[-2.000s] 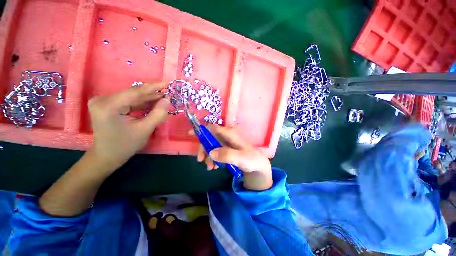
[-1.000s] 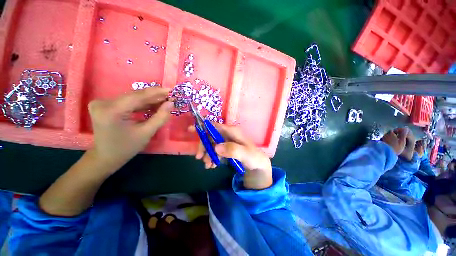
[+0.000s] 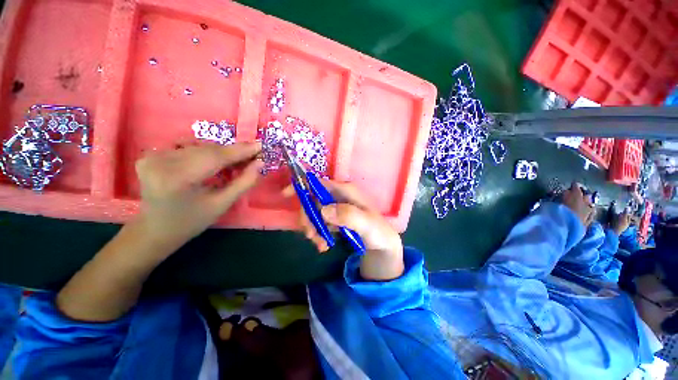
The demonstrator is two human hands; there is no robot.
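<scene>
My left hand (image 3: 195, 182) pinches a silver runner frame (image 3: 272, 142) between thumb and fingertips above the third compartment of the salmon-red sorting tray (image 3: 254, 74). My right hand (image 3: 346, 219) holds blue-handled side cutters (image 3: 312, 197) with the handles spread; their silver jaws are at the frame's right side. Small cast parts (image 3: 311, 148) lie heaped beneath and beside the frame, which blurs into them. More small parts (image 3: 212, 131) lie in the second compartment. Other runner frames (image 3: 33, 152) lie in the far-left compartment.
Tangled empty runners (image 3: 457, 141) lie on the green bench right of the tray. A grey metal bar (image 3: 587, 125) reaches in from the right. A red multi-pocket tray (image 3: 602, 48) is at the upper right. Another person in blue (image 3: 535, 260) works at the right.
The cutter handles have gone from closed together to spread. The tray has shifted slightly left in view. The neighbouring person's arm and hands have moved at the bench.
</scene>
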